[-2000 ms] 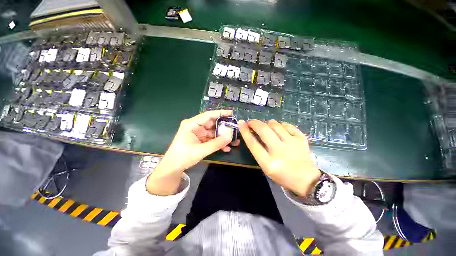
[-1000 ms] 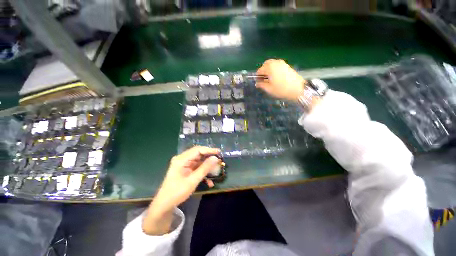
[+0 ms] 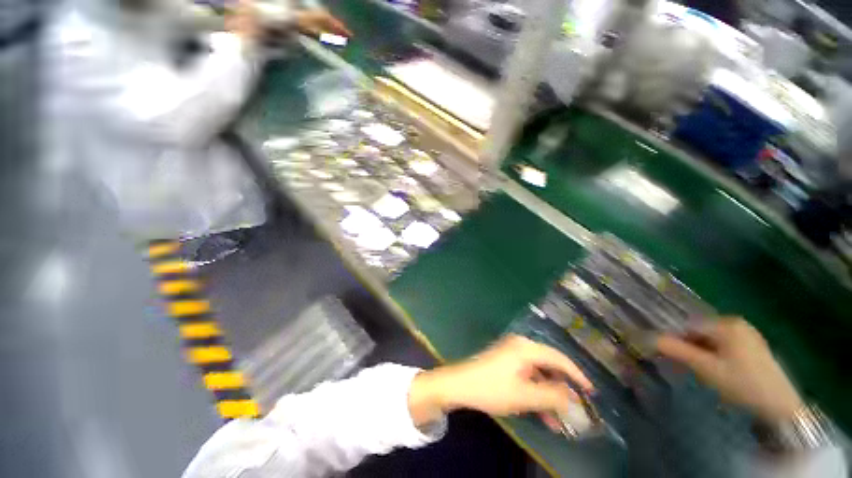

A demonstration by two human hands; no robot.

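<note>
The view is blurred and turned to the left. My left hand (image 3: 512,381) is closed around a small housing (image 3: 581,416) with a pale face, near the bench's front edge. My right hand (image 3: 724,359) is over the centre blister tray (image 3: 546,322), to the right of my left hand; its fingers are bent and blurred, and I cannot tell whether it holds anything. Grey and yellow-edged modules (image 3: 587,297) lie in rows in that tray.
A neighbouring tray (image 3: 374,182) crowded with grey and white parts lies to the left. A pale post (image 3: 525,79) and rail cross the green bench. A person in a white coat (image 3: 154,121) stands at the upper left. Clear ribbed trays (image 3: 304,359) are below the bench edge.
The view has swung left, showing the other worker and floor trays. My left hand still holds the housing. My right hand has moved from the tray's far row closer to my left hand.
</note>
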